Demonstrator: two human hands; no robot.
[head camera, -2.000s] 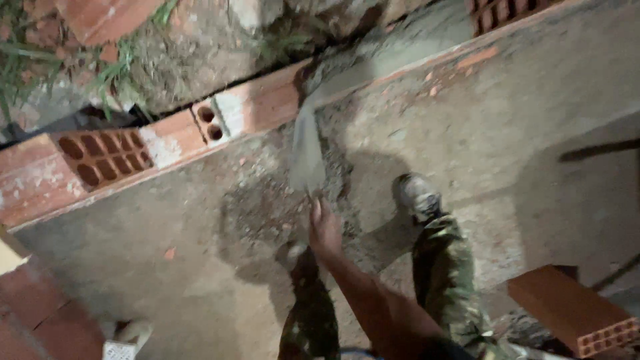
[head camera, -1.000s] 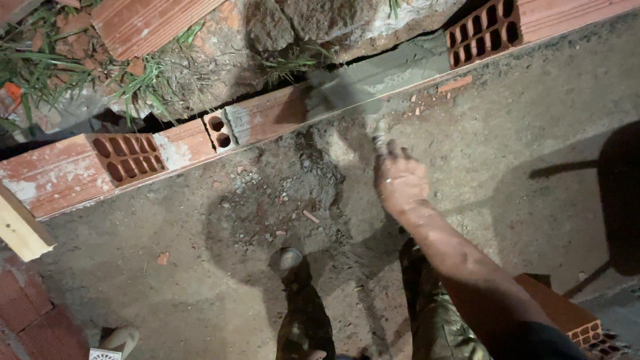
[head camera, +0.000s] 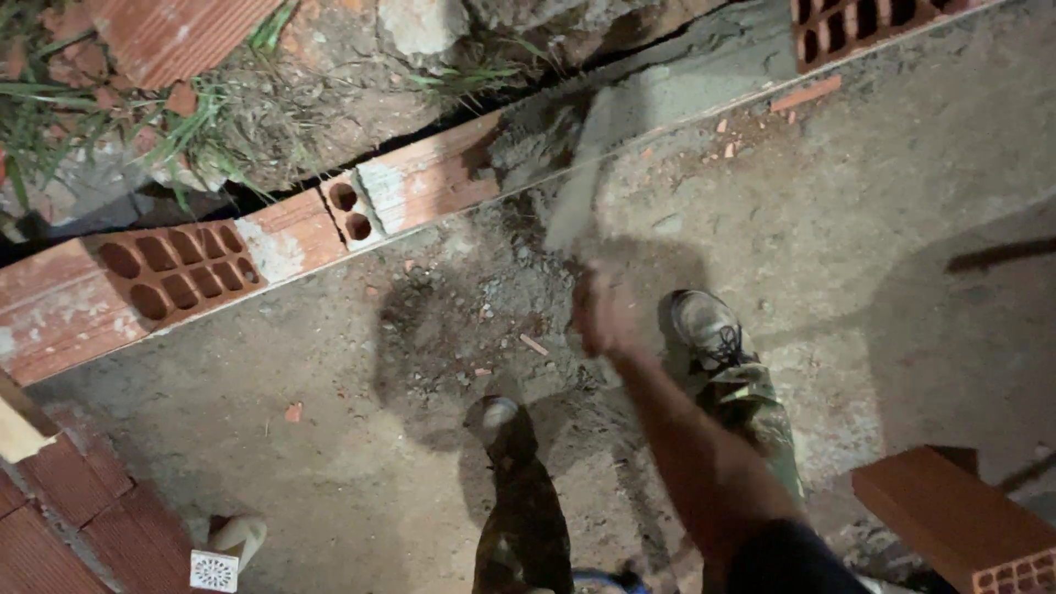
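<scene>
My right hand (head camera: 606, 309), blurred by motion, is closed on the handle of a mason's trowel. The trowel's blurred blade (head camera: 582, 190) reaches up from the hand across the taut line at the wall's near edge, over the wet mortar. The grey mortar bed (head camera: 709, 70) lies on the course of hollow clay bricks (head camera: 445, 169), left of a brick with its holes facing up (head camera: 858, 33). A string line (head camera: 627, 153) runs along the near edge of the course. My left hand does not show.
Crumbled mortar (head camera: 511, 289) lies on the concrete floor before my shoes. A loose hollow brick (head camera: 949, 511) is at the lower right. Stacked bricks (head camera: 115, 520), a wooden board (head camera: 21, 429) and a white drain grate (head camera: 214, 571) are at the lower left. Rubble and grass (head camera: 206, 124) lie behind the wall.
My right hand with the trowel was farther right, beside the mortar bed, one second ago; it has moved left and nearer to my feet.
</scene>
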